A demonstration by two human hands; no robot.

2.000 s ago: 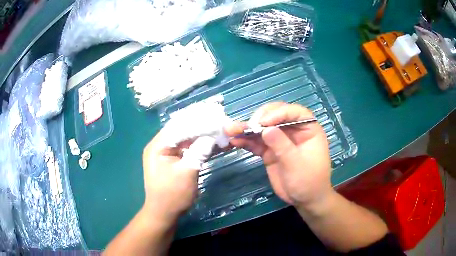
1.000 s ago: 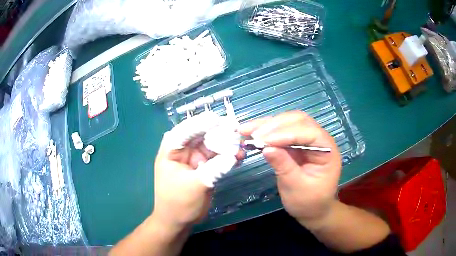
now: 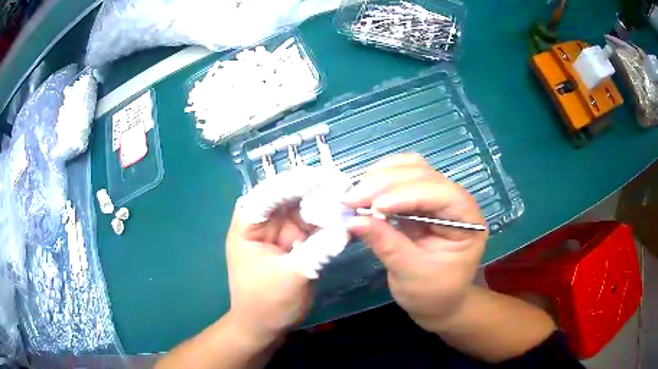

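Note:
My right hand pinches a thin silver metal shaft with a small white piece at its left end. My left hand, with white ribbed finger cots on thumb and fingers, meets that end; its fingertips close around it, and what they hold there is mostly hidden. Both hands are over the clear grooved tray. Three shafts with white end fittings lie side by side in the tray's upper left; their lower parts are hidden by my left hand.
A box of white sleeves and a box of metal shafts stand behind the tray. A label card, loose white pieces and plastic bags are left. An orange fixture and red stool are right.
The hands have come together in front of the tray, and the shaft's free end now tilts down to the right. The finished shafts show clearly beyond my left hand.

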